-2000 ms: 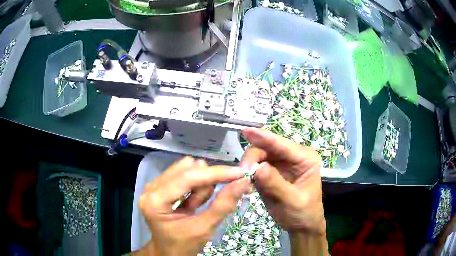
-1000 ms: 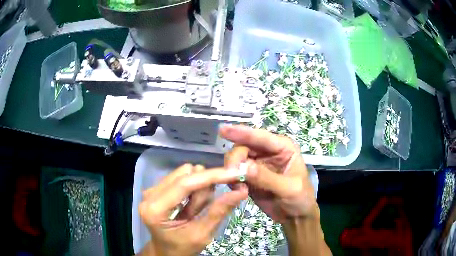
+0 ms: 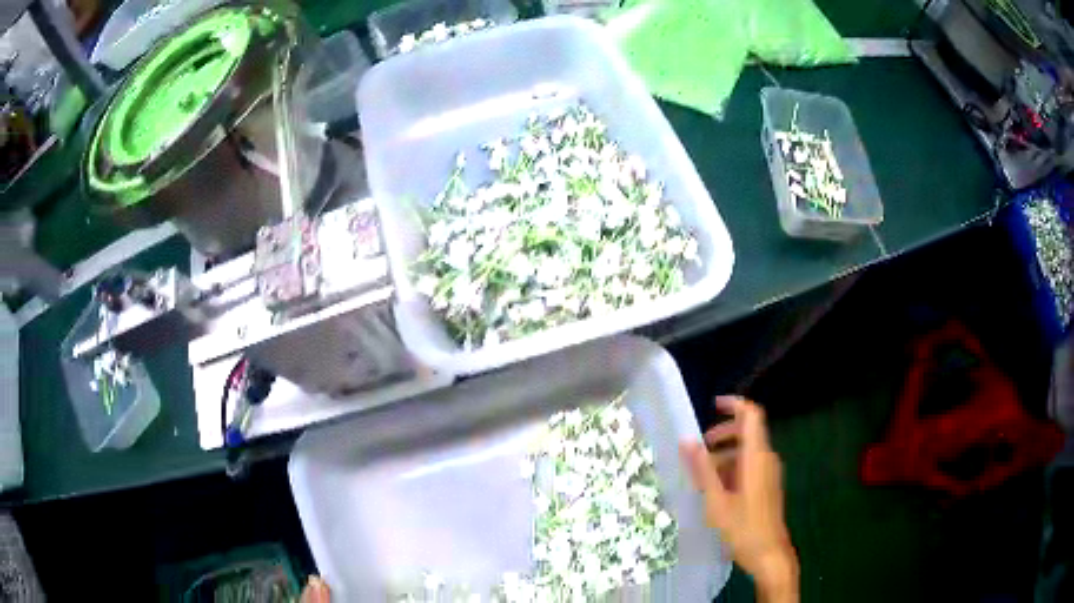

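Note:
My right hand [image 3: 744,495] is at the right rim of the translucent front bin [image 3: 412,518], fingers apart and slightly blurred, with nothing seen in it. Of my left hand [image 3: 316,590] only a fingertip shows at the bottom edge, by the bin's left wall; the rest is cut off. White connectors with green tails [image 3: 601,507] lie heaped in the right part of the front bin. The rear bin [image 3: 406,136] behind it holds a bigger heap [image 3: 565,224].
The press [image 3: 289,265] stands left of the rear bin, the steel bowl feeder [image 3: 177,106] behind it. Small clear boxes stand at the right [image 3: 824,165] and left [image 3: 112,401]. Green bags [image 3: 683,53] lie at the back. A red object [image 3: 960,412] is low at the right.
The view has swung right and tilted. My hands have parted from their shared hold on a small white part; my right hand is now at the bin's right rim, my left almost out of view.

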